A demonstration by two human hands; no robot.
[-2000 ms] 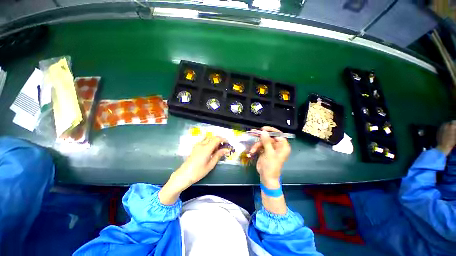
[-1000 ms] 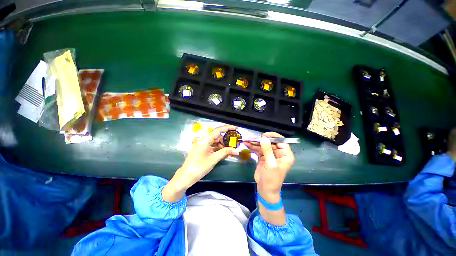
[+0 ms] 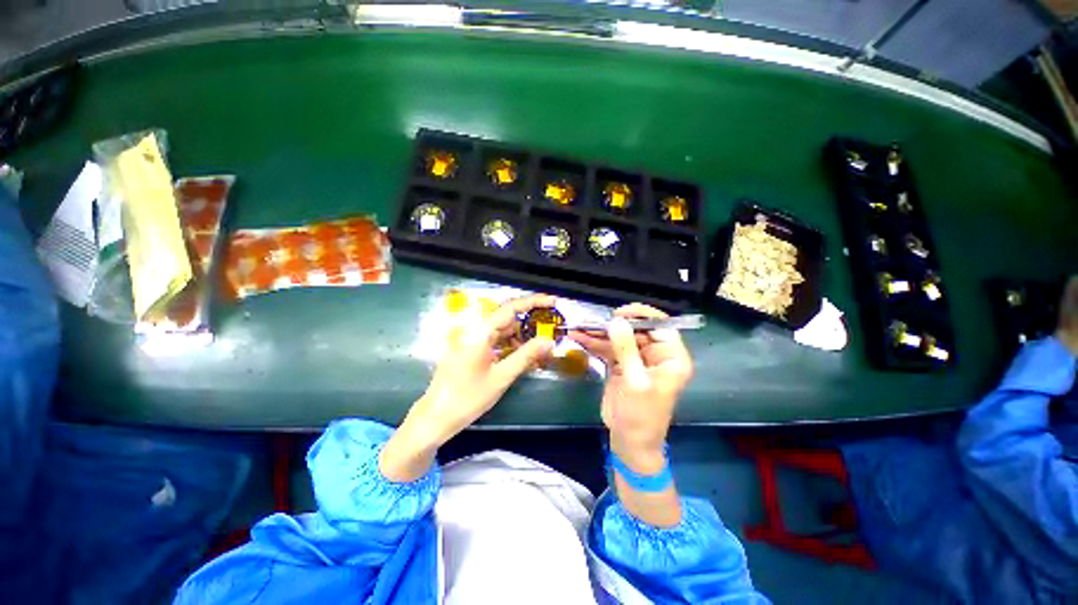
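Observation:
My left hand [image 3: 475,369] holds a dark round module [image 3: 543,325] between thumb and fingers, its yellow centre facing up. My right hand [image 3: 644,372] holds pale tweezers [image 3: 650,323], their tip at the module's right edge. Whether the tip touches it is too small to tell. Under my hands lies a whitish backing sheet [image 3: 439,334] with yellow spots, partly covered by the hands. Behind is a black component tray [image 3: 544,274] with two rows of pockets. The back row holds yellow-centred discs, the front row silver-white ones, and its rightmost pocket has only a small white bit.
A black parts box [image 3: 762,270] of beige bits stands right of the tray, beside a white scrap [image 3: 822,327]. Another filled tray [image 3: 889,254] is further right. At left lie an orange dot sheet [image 3: 310,257], a bagged yellow strip [image 3: 155,231] and paper. Other people's blue sleeves show at both sides.
Since two seconds ago, my left hand has raised and turned the module so its yellow centre shows. The tweezers have come to its right edge. In the last second the hands barely moved.

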